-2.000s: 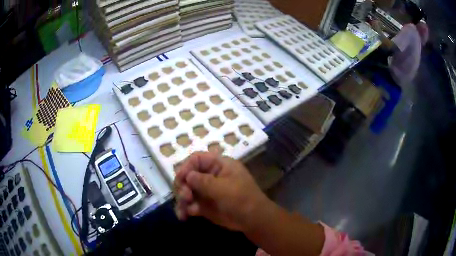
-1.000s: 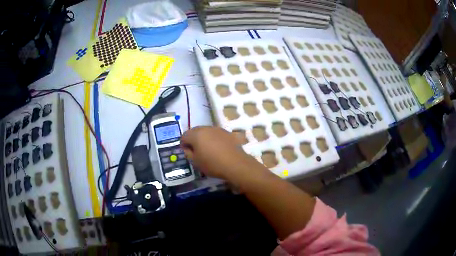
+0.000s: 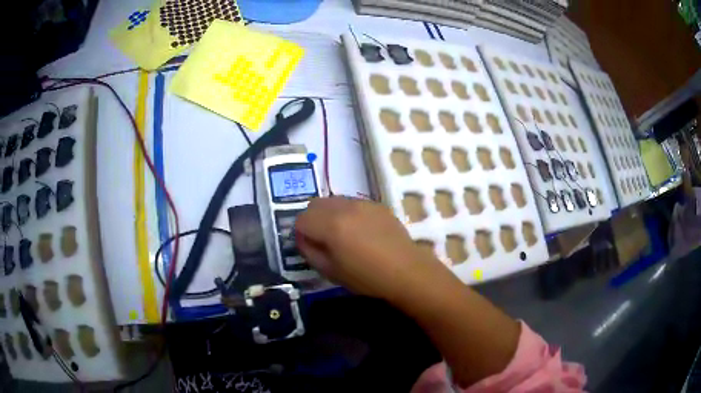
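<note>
The white handheld digital meter [image 3: 294,183] lies on the bench with its blue screen lit. My right hand [image 3: 327,234] is over the lower right of the meter, with curled fingers at its keypad. The fingers hide most of the keys and whatever lies right beside them, so I cannot tell if they hold anything. The test fixture [image 3: 274,315], a dark block with a metallic square frame, sits just below the meter at the bench edge. The middle foam tray [image 3: 503,265] has two black components at its top left; its other visible pockets are tan. My left hand is not in view.
The left foam tray [image 3: 107,307] holds several black wired components, with a dark lead across its lower pockets. A thick black cable [image 3: 219,203] loops beside the meter. Yellow sticker sheets [image 3: 238,73] lie behind. The farther right tray [image 3: 599,211] holds several components. Stacked trays [image 3: 469,17] stand at the back.
My right hand has moved from above the middle tray's front edge to the meter's keypad. The view has swung left and closer to the bench.
</note>
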